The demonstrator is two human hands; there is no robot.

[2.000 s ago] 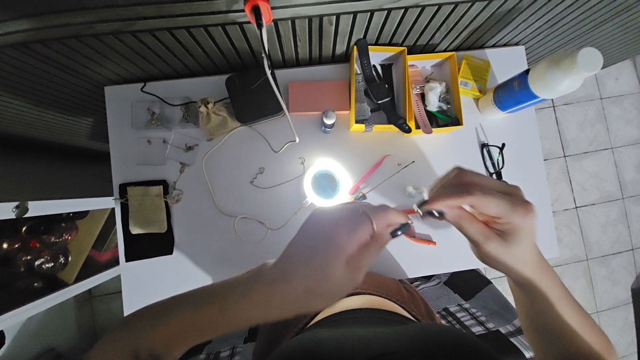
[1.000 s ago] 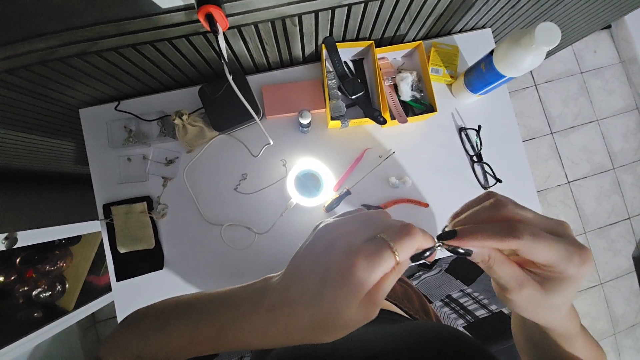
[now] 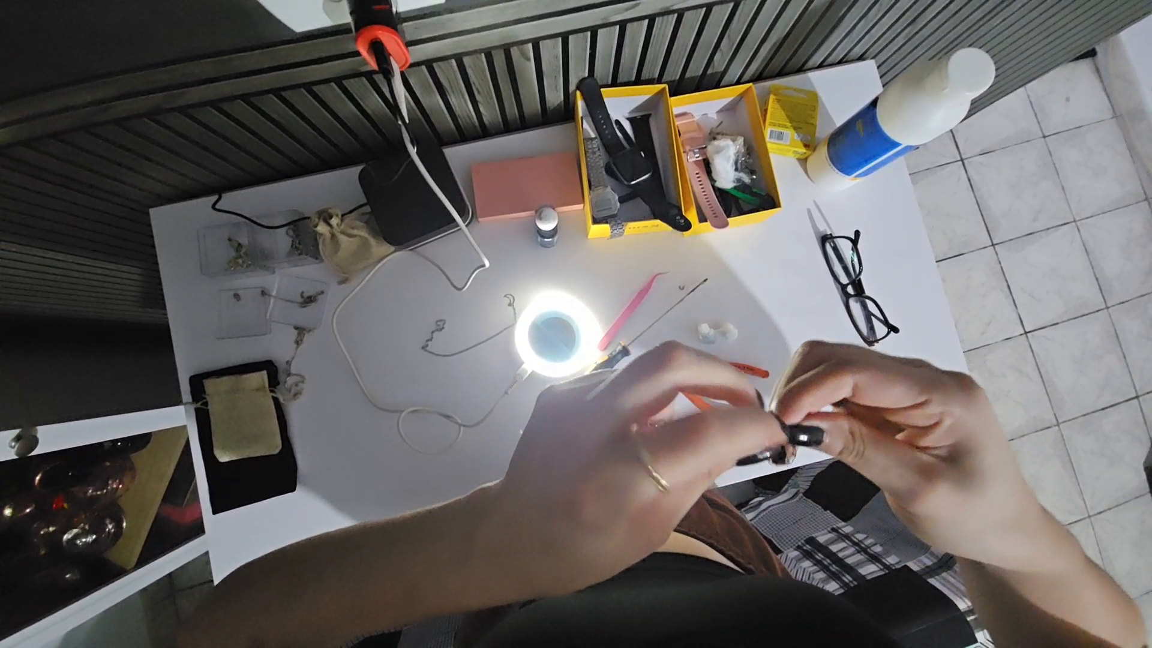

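My left hand, with a ring on one finger, meets my right hand over the table's front edge. The fingertips of both pinch together around something small that they mostly hide; I cannot tell what it is. Orange-handled pliers lie partly behind my left hand. Near them are a small clear-and-white item, pink tweezers and a thin metal pick. A lit ring lamp shines left of these, and a fine chain lies beside it.
Along the back stand a pink box, a small bottle, yellow boxes of watches and straps, and a large white bottle. Eyeglasses lie at right. Clear cases, a cloth pouch and a white cable occupy the left.
Two seconds ago the orange pliers were near my fingertips; one second ago they lay on the table behind my hands. My hands have stayed together since.
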